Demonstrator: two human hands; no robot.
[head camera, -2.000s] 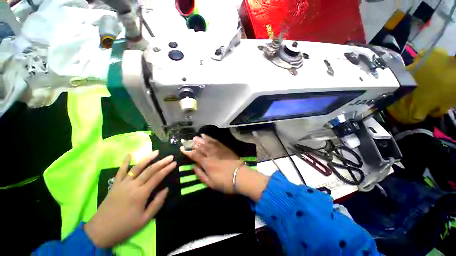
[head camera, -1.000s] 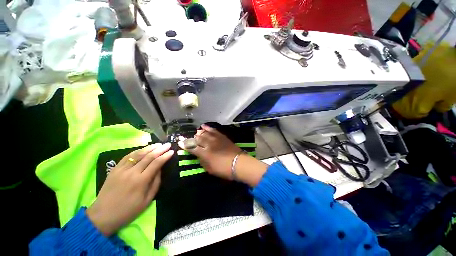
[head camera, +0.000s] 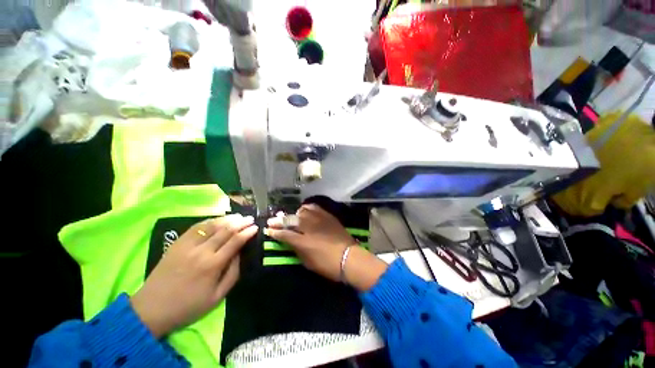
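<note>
The white sewing machine (head camera: 345, 144) has a green end cover and a lit blue screen. The neon-green and black body panel (head camera: 136, 237) lies to the left of the needle area. The black striped panel (head camera: 294, 295) lies to its right on the machine bed. My left hand (head camera: 197, 266) lies flat on the body panel, fingertips at the seam by the presser foot. My right hand (head camera: 316, 241) presses on the striped panel, fingertips close to the left ones. The presser foot and needle are mostly hidden by the machine head and fingers.
Scissors (head camera: 495, 266) and dark red-handled snips (head camera: 456, 264) lie right of the machine beside a grey accessory tray (head camera: 542, 241). A red package (head camera: 460, 54), red spool (head camera: 299, 23) and green spool (head camera: 310, 51) are behind. White crumpled cloth (head camera: 108, 43) is rear left; yellow cloth (head camera: 610, 169) is right.
The camera view has shifted, so the machine appears lower and further right. The striped panel has shifted slightly away from me under the hands. Both hands stay beside the needle area, fingertips close together.
</note>
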